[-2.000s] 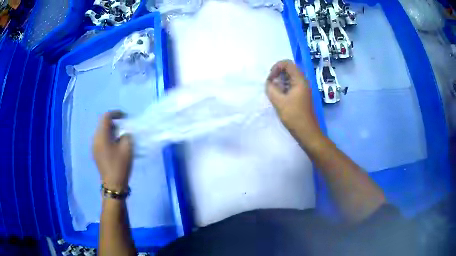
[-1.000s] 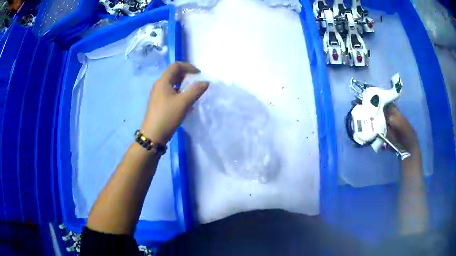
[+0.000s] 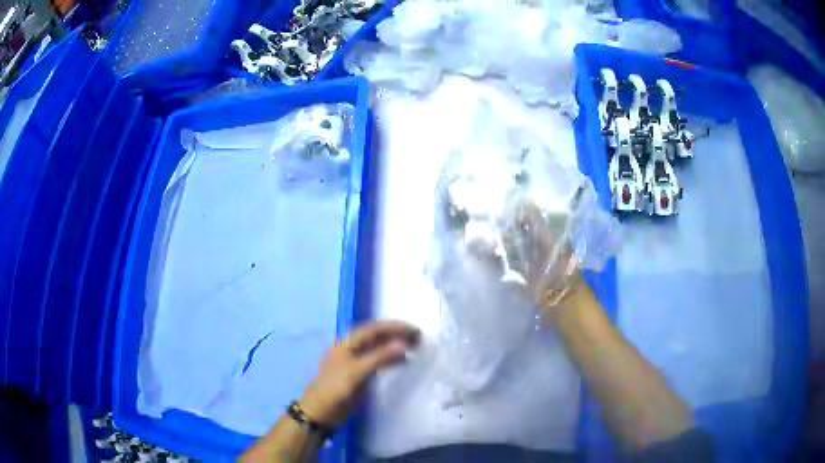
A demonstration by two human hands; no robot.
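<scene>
A clear plastic bag (image 3: pixel 479 335) lies puffed over the white table between two trays. A white reel body (image 3: pixel 479 212) shows blurred through its film, in the upper part of the bag. My right hand (image 3: pixel 541 249) reaches into the bag from the right and holds the reel body; film covers the fingers, so the grip is partly hidden. My left hand (image 3: pixel 362 362) is at the lower left of the bag, above the left tray's rim, with bent fingers apart and nothing in it.
The left blue tray (image 3: pixel 357 208) holds one bagged reel body (image 3: pixel 317 136). The right blue tray (image 3: pixel 785 253) holds unbagged reel bodies (image 3: pixel 647 145) in rows. An empty-bag pile (image 3: pixel 452 41) lies at the far side. Unsorted parts (image 3: pixel 294 50) are at the far left. Stacked blue trays (image 3: pixel 81 235) stand left.
My right hand has brought the reel body from the right tray into the bag over the table. My left hand has let go of the bag and moved down toward me.
</scene>
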